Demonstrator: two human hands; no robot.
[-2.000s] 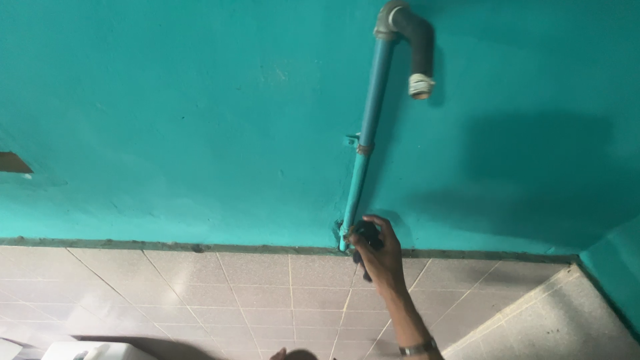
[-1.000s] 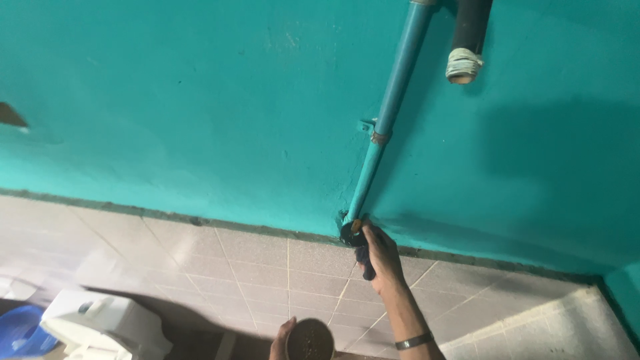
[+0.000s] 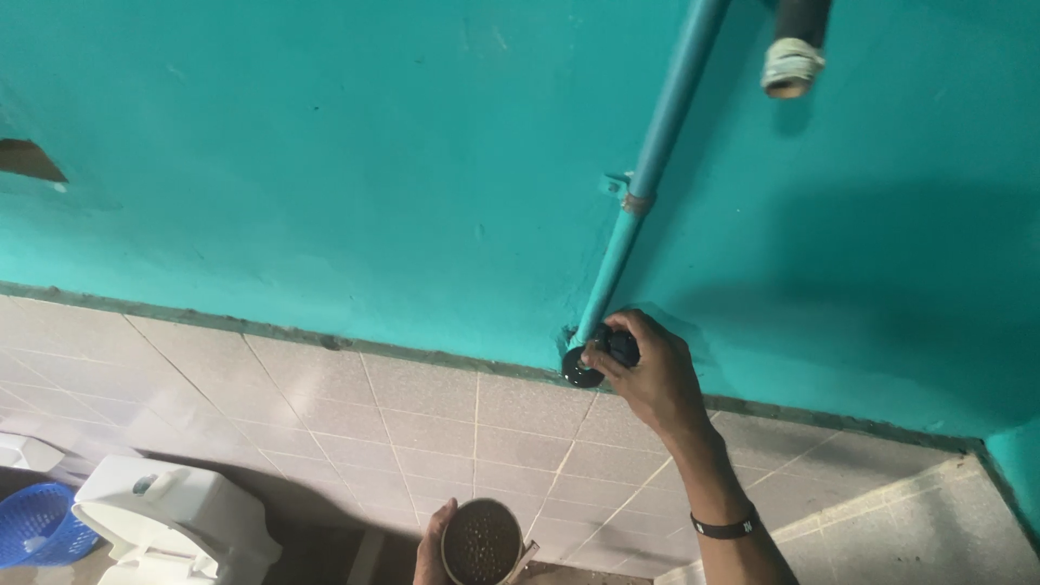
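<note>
My right hand (image 3: 650, 370), a dark band on its wrist, has its fingers around a black fitting (image 3: 583, 366) at the lower end of a teal wall pipe (image 3: 617, 264). A rounded black part (image 3: 621, 348) shows between thumb and fingers; whether it is separate from the fitting I cannot tell. At the bottom, my left hand (image 3: 433, 552) holds a round container (image 3: 483, 543) by its left side. Small light specks show inside it.
A dark elbow pipe end (image 3: 792, 69) wrapped in white tape juts out at the upper right. A pipe clamp (image 3: 615, 185) is fixed to the teal wall. Pale tiles (image 3: 422, 406) cover the lower wall. At the lower left are a white toilet (image 3: 162, 512) and a blue plastic basket (image 3: 45, 524).
My left hand and the round container have risen further into view from the bottom edge. My right hand stays at the pipe's lower end. The view has shifted.
</note>
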